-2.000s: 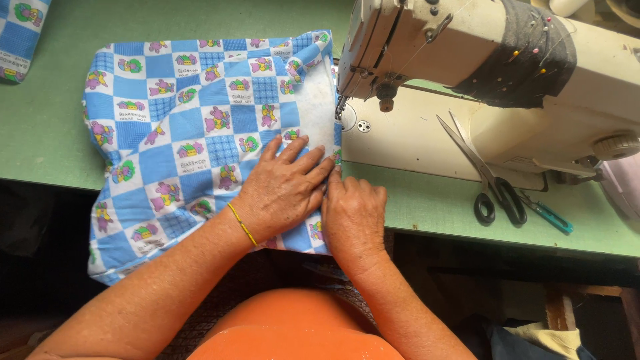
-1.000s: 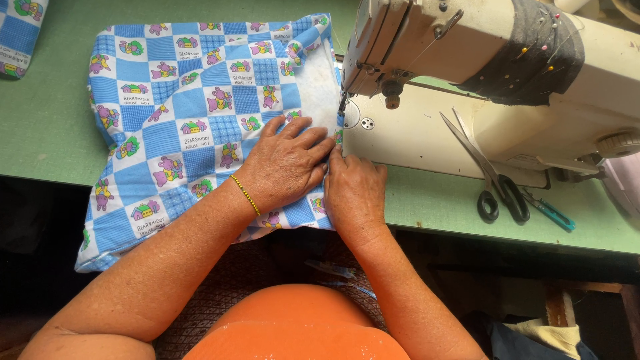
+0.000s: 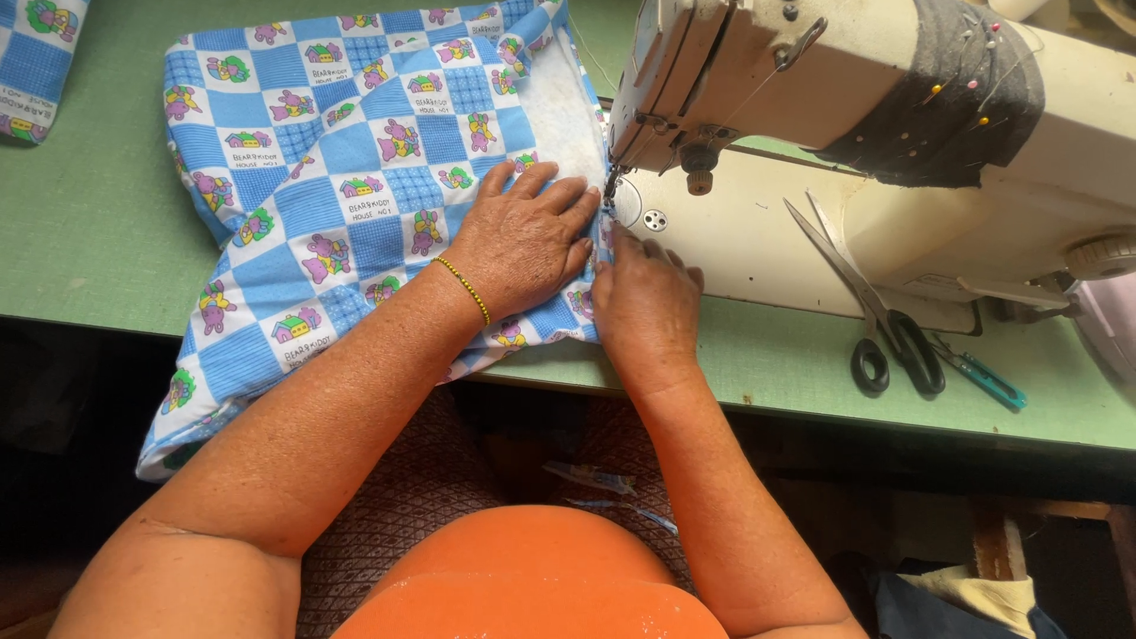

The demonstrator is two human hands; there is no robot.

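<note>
A blue and white checked cloth with printed bears lies on the table, its right edge running under the needle area of a sewing machine. White padding shows along that edge. My left hand rests flat on the cloth with the fingers slightly apart, just left of the needle. My right hand is at the cloth's narrow right edge, in front of the needle, with curled fingers on it; the fingertips and thumb seem to pinch the edge.
Black-handled scissors and teal thread snips lie right of my right hand. A dark band with pins wraps the machine arm. Another printed cloth piece lies at the upper left. The green table's front edge runs below.
The cloth has shifted slightly towards the needle's far side, and its lower part has swung a little. Both hands keep nearly the same places by the needle.
</note>
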